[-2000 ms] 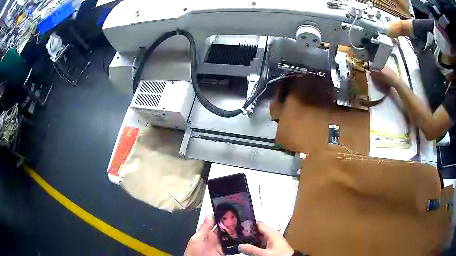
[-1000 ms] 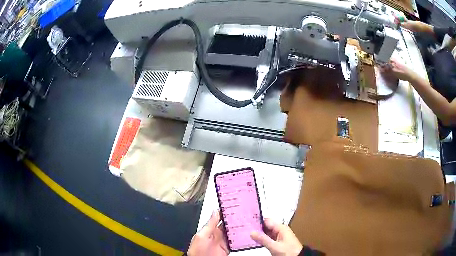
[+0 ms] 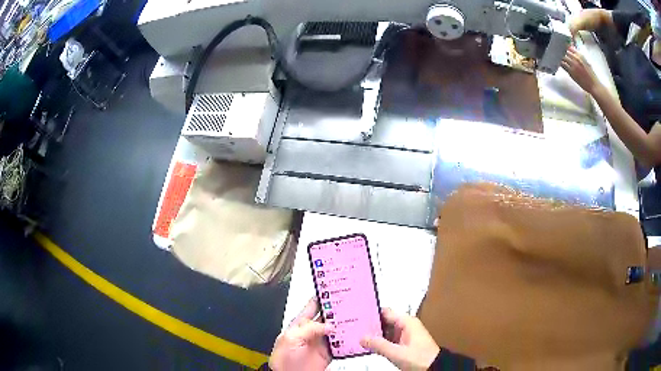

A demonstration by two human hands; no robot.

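A smartphone (image 3: 345,293) with a lit pink screen showing a list is held upright at the bottom middle. My left hand (image 3: 303,346) grips its lower left edge. My right hand (image 3: 406,342) holds its lower right side, with the thumb over the lower screen. A large brown bag panel (image 3: 536,282) lies to the right of the phone, with a small dark tab near its right edge. Another brown panel (image 3: 518,87) lies under the sewing head, partly darkened by a shiny sheet.
The pattern sewing machine (image 3: 319,16) spans the top. A vented white box (image 3: 232,123) stands left of its metal bed (image 3: 348,163). Folded beige canvas (image 3: 232,221) lies beside an orange-red patch. A person's arm (image 3: 609,101) reaches to the sewing head. A yellow line (image 3: 138,304) crosses the dark floor.
The phone screen has gone from a picture to a pink list. The brown panel under the head has moved up and away, and a shiny plate shows in front of it. The black hose has shifted.
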